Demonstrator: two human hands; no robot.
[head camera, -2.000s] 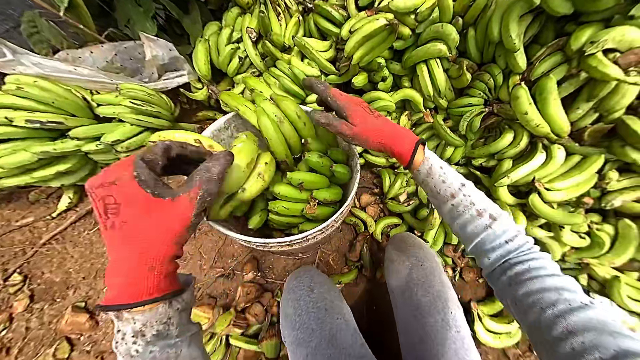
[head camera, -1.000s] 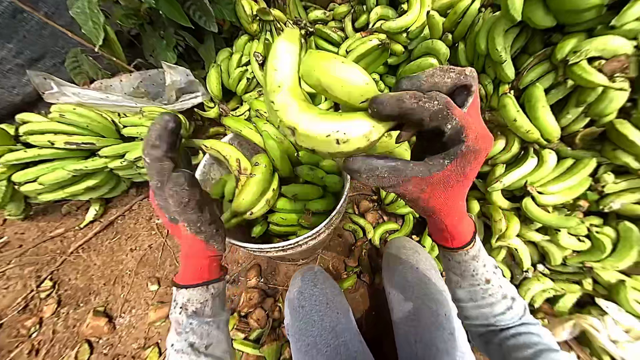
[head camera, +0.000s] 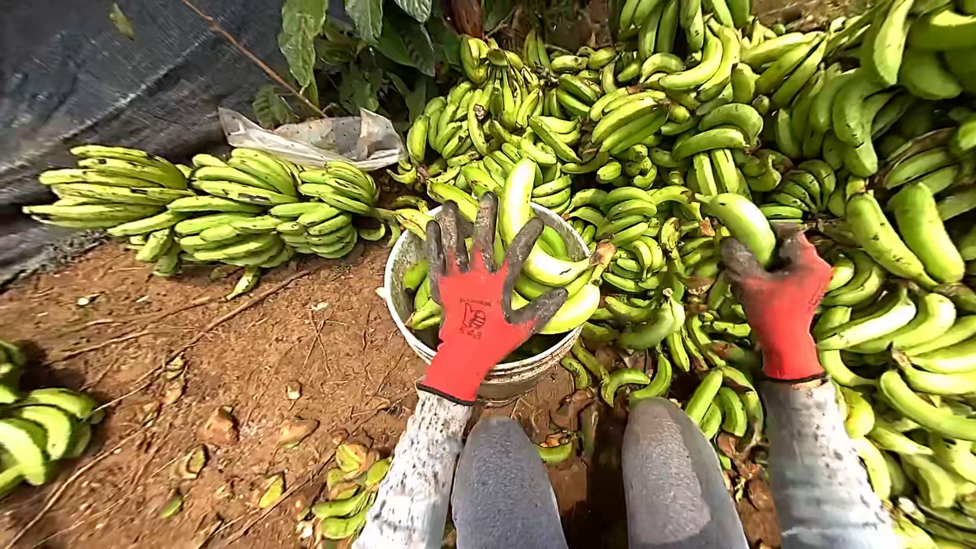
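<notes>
My left hand (head camera: 482, 293), in a red glove with dirty dark fingers, lies spread over the white bucket (head camera: 396, 305), against the green bananas (head camera: 553, 267) inside it. Its fingers are apart and not wrapped around any fruit. To the right, above the pile, my right hand (head camera: 781, 293) in a matching glove is closed on a green banana (head camera: 741, 221), which points up and left from between thumb and fingers. The palm hides that banana's lower end. The bucket's rim is dirty, and fruit reaches above it.
Green banana bunches (head camera: 633, 122) are heaped behind and right of the bucket. More bunches (head camera: 236, 202) lie at left, before a clear plastic sheet (head camera: 316, 137) and a dark tarp (head camera: 114, 76). Peel-like scraps (head camera: 351, 480) and stones (head camera: 217, 427) dot the soil. My knees flank the near side.
My right hand, which held a pair of bananas above the bucket a second ago, has moved right to the pile. My left hand has moved from the bucket's left side to over it.
</notes>
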